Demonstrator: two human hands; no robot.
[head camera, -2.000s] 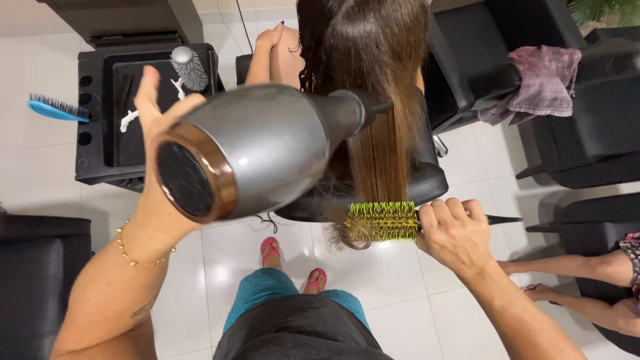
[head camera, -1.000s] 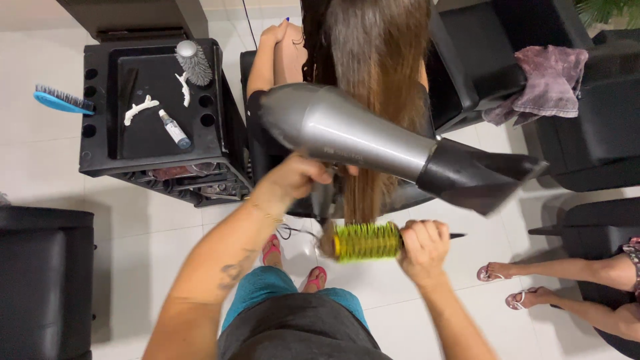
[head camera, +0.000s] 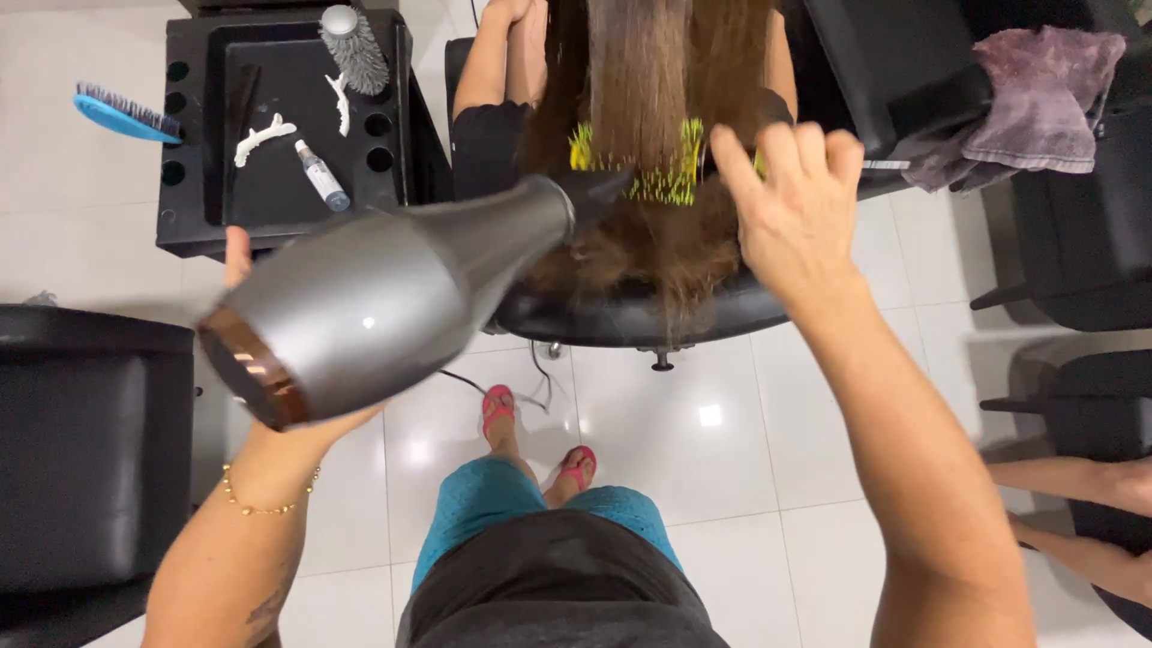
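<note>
My left hand (head camera: 310, 427) is wrapped around a grey hair dryer (head camera: 360, 301) from beneath, mostly hidden behind its body; only the thumb and wrist show. The dryer's dark nozzle (head camera: 601, 200) points right, close to the brush. In my right hand (head camera: 796, 193) is the handle of a round brush with yellow-green bristles (head camera: 666, 175). Its bristles sit in the long brown hair (head camera: 634, 72) of a seated person, whose hair ends hang loose below it over the chair back (head camera: 630, 315).
At the left, a black trolley tray (head camera: 306, 27) holds white hair clips (head camera: 263, 138), a small bottle (head camera: 322, 177) and a grey round brush (head camera: 360, 54). A blue paddle brush (head camera: 126, 119) juts from its side. A towel (head camera: 1048, 99) drapes a chair at right. Another person's legs (head camera: 1071, 486) extend in.
The dryer has swung round from pointing right across the hair to sit left of it, nozzle near the brush. The round brush has moved up from the hair ends.
</note>
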